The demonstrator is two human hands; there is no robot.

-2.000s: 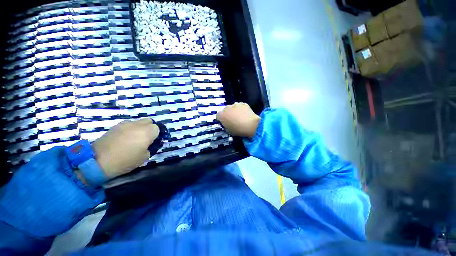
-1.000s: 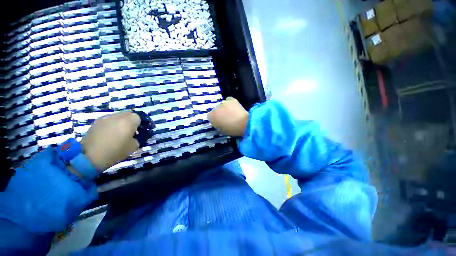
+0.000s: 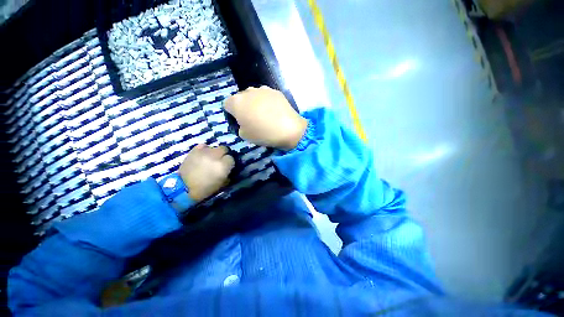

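Note:
Narrow silver-white strips (image 3: pixel 154 127) with dark notched edges lie in close rows in a large black tray (image 3: pixel 250 52). My left hand (image 3: pixel 207 170) is over the strips near the tray's front edge, with black at its fingertips. My right hand (image 3: pixel 266 117) is above and right of it, at the right ends of the strips, its fingers curled, with black below the fingertips. The hands are close together. Whether either holds a part is not clear. A small black parts tray (image 3: pixel 176 75) heaped with white pieces (image 3: pixel 198 31) sits on the strips at the back.
A pale bench edge (image 3: pixel 287 46) runs along the tray's right side. Beyond it are a grey shiny floor (image 3: pixel 402 93) with a yellow line (image 3: pixel 337 65) and dark stacked items at the far right. My blue sleeves (image 3: pixel 334 167) lie across the tray's front edge and corner.
My left hand has moved right, close to my right hand. My right hand has moved up and turned, now showing black under its fingers. The whole view has shifted and tilted.

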